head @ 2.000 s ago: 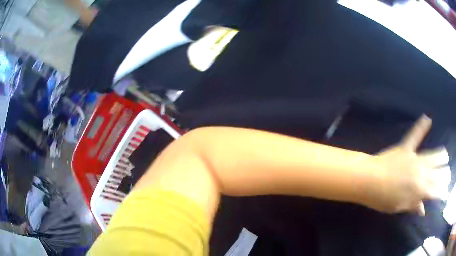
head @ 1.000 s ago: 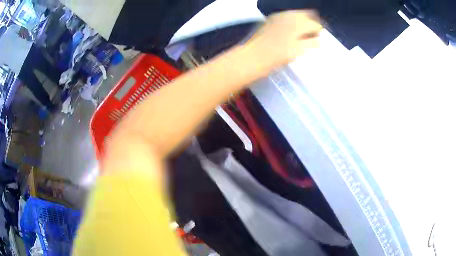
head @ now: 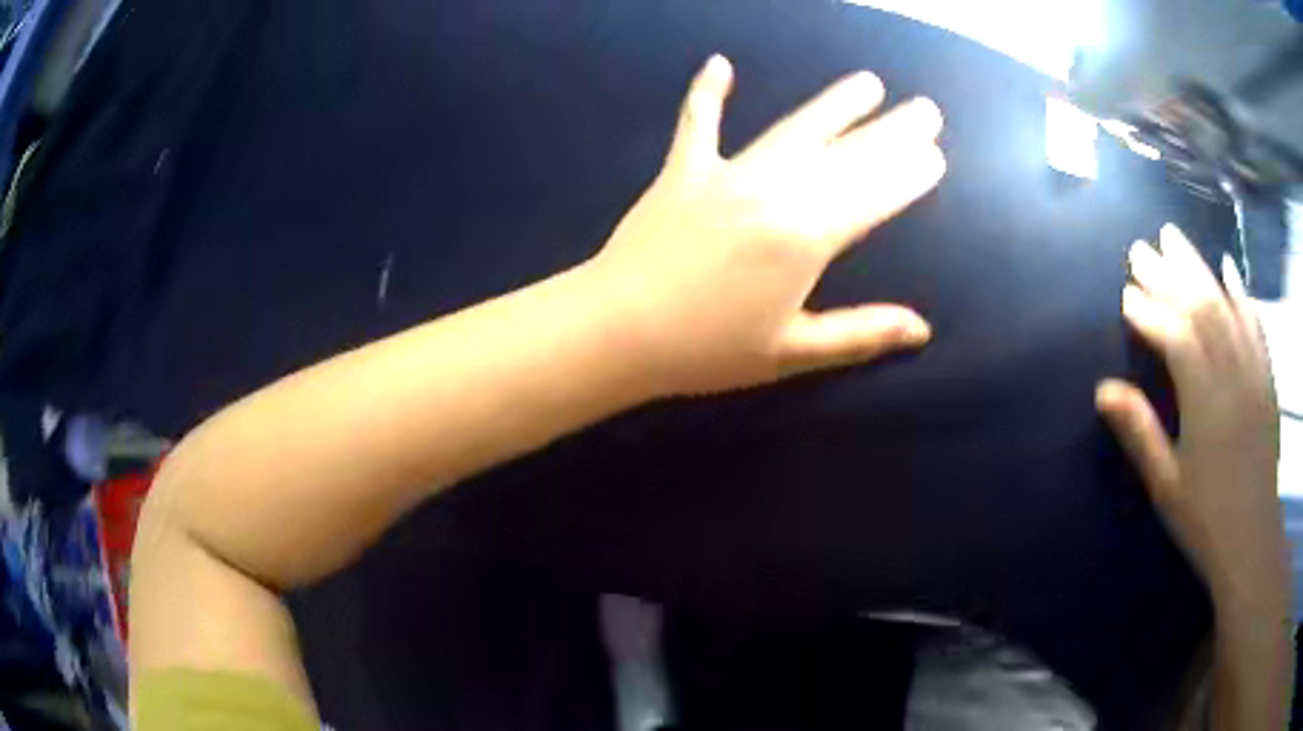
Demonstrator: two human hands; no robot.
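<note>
A large black garment panel covers most of the view. My left hand lies flat on it near the upper middle, fingers spread, holding nothing. My right hand rests on the panel at the right, fingers apart, holding nothing visible. A small white rectangle lies on the cloth under bright glare at the upper right. A short pale slit or mark shows in the panel above my left forearm.
Dark, blurred metal machine parts stand at the upper right, beyond my right hand. A red basket is partly visible at the left, behind my left arm. The panel hangs down toward the lower edge.
The black panel now spreads across the surface where the bare white table and ruler edge showed a second ago. My left hand now lies on it, and my right hand has come into view.
</note>
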